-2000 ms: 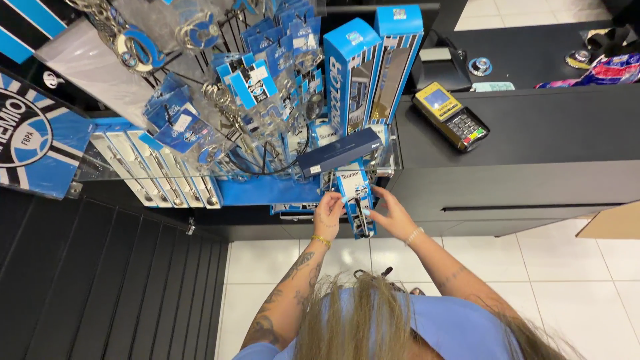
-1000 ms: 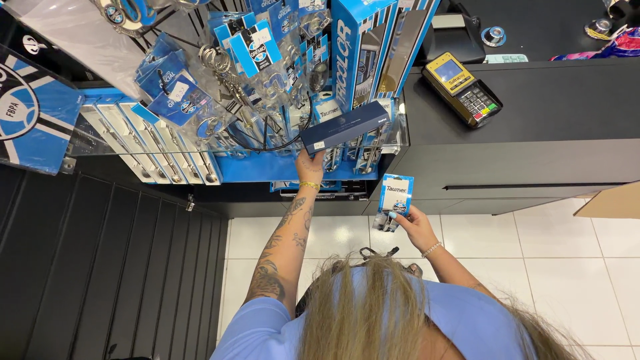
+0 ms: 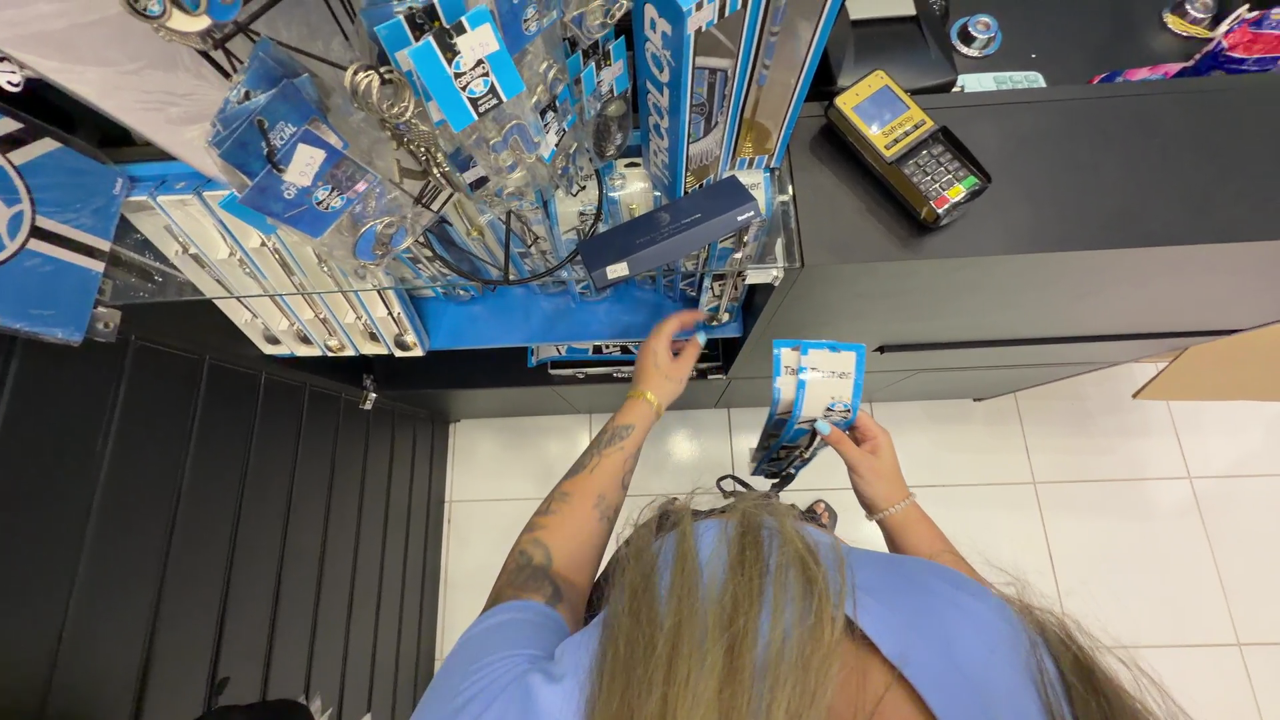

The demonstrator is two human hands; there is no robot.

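Observation:
My right hand [image 3: 862,455] grips a small bunch of blue-and-white carded packages [image 3: 822,395] over the floor, in front of the dark cabinet. My left hand [image 3: 672,355] is apart from them, its fingers spread and holding nothing, at the front edge of the blue shelf [image 3: 560,325]. Just behind its fingertips, more carded packages [image 3: 722,298] stand at the right end of the shelf. A narrow dark blue box [image 3: 670,232] lies slanted above the shelf, touched by neither hand.
Keyrings in plastic bags [image 3: 465,75] hang at the upper left. Tall blue boxes [image 3: 690,90] stand beside the counter [image 3: 1080,180], which bears a card payment terminal [image 3: 908,145]. White boxes with metal utensils [image 3: 290,275] line the shelf's left part. A glass edge crosses in front.
Both hands were together at the packages two seconds ago. Since one second ago, my left hand has let go of the dark blue box and drawn back from it. My right hand still holds packages.

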